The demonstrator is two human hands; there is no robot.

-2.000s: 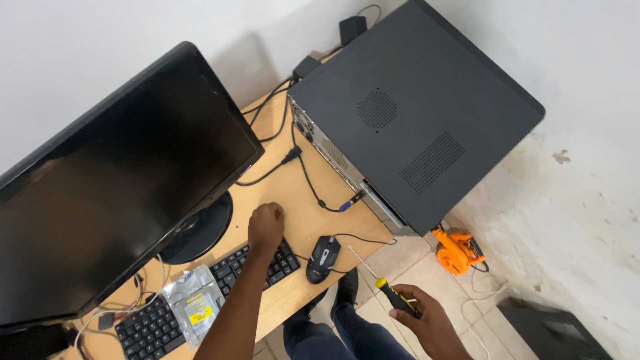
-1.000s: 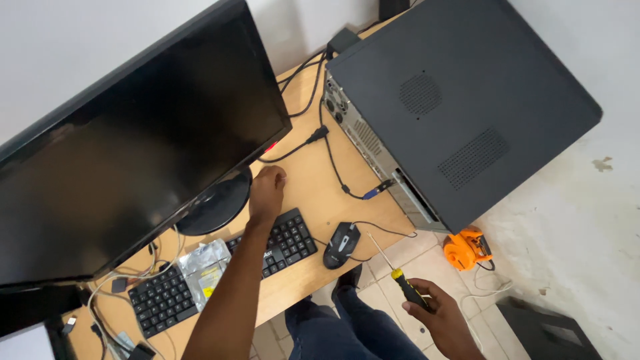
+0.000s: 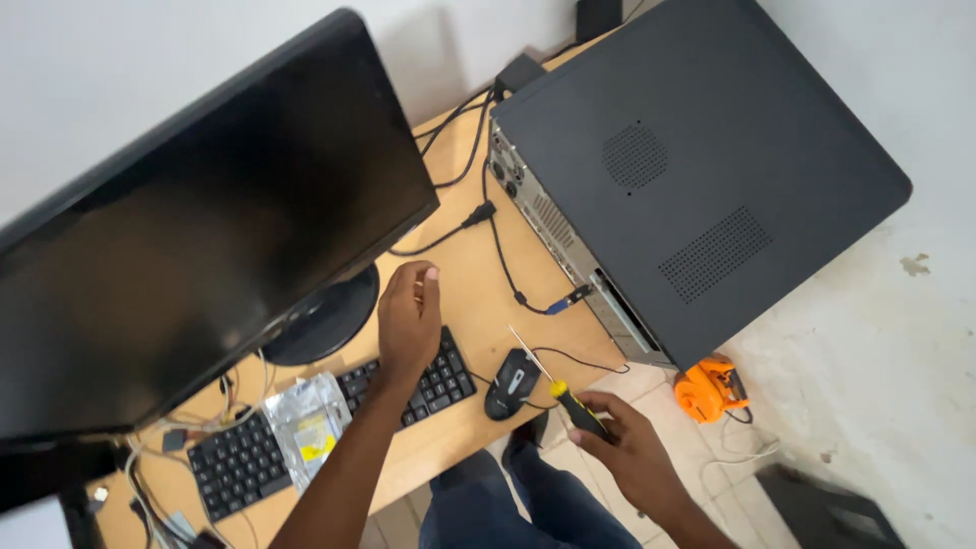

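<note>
My right hand [image 3: 621, 442] grips the black-and-yellow handle of a screwdriver [image 3: 573, 408], its thin metal shaft pointing up and left past a black computer mouse [image 3: 511, 383]. My left hand [image 3: 412, 309] is over the wooden desk [image 3: 465, 267], between the monitor stand and the mouse, with its fingers curled; whether anything small is inside them cannot be told. Under my left forearm lies a black keyboard [image 3: 438, 385] with a silver antistatic bag [image 3: 309, 423] on it. A dark computer case [image 3: 709, 168] lies on its side at the right, its rear ports and an open slot facing the desk.
A large black monitor [image 3: 221, 229] stands at the left on a round base [image 3: 328, 324]. Black power cables [image 3: 480, 216] and a blue-ended video cable [image 3: 560, 306] lie beside the case. An orange blower [image 3: 709, 390] is below the case's corner. Tangled cables [image 3: 152, 473] lie at lower left.
The view has shifted somewhat. My right hand keeps hold of the screwdriver, and my left hand stays over the desk near the monitor base.
</note>
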